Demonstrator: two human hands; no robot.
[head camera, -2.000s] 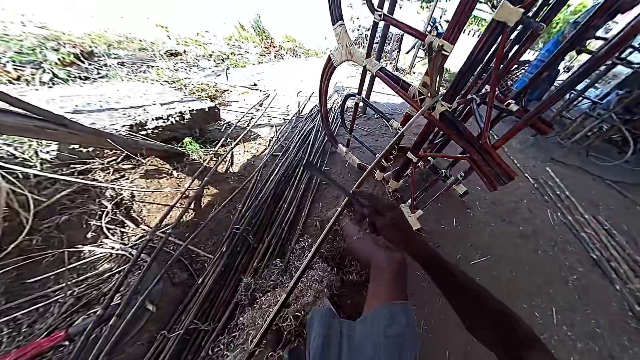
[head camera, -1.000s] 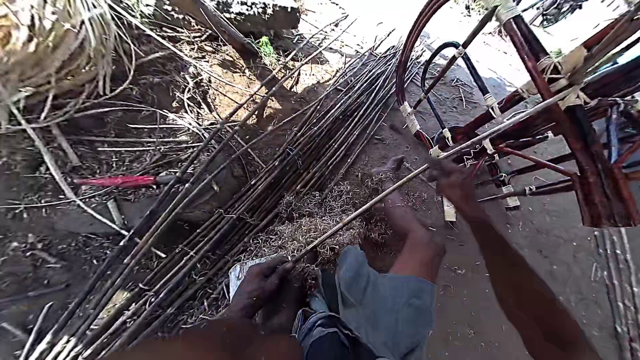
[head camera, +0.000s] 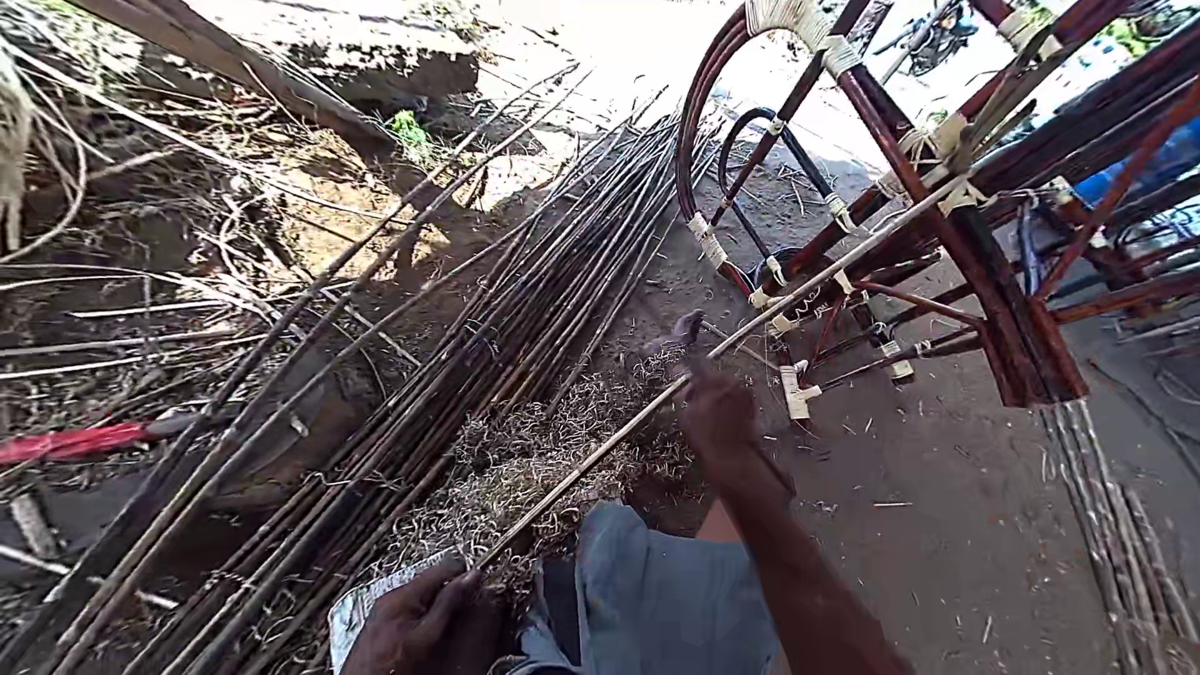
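A long, pale rattan cane (head camera: 609, 444) runs diagonally from my lap up to the right. My left hand (head camera: 412, 614), at the bottom, grips its lower end. Blurred, my right hand (head camera: 720, 412) is at the middle of the cane, its fingers curled; a dark blade seen earlier cannot be made out clearly. Curly shavings (head camera: 525, 469) lie heaped under the cane, beside my clothed leg (head camera: 666, 600). Beyond my right hand, the cane's upper part passes by a dark red cane furniture frame (head camera: 984, 281) with pale bindings at its joints.
A bundle of long dark canes (head camera: 506, 347) lies on the ground at the left. Farther left are loose pale strips (head camera: 159, 347) and a tool with a red wrapped handle (head camera: 75, 442). Another cane bundle (head camera: 1116, 534) lies at the right. My bare foot (head camera: 677, 336) rests past the shavings.
The left hand, not visible two seconds ago, now holds the cane's lower end. The right hand remains around the middle of the cane. The view has swung down and back up.
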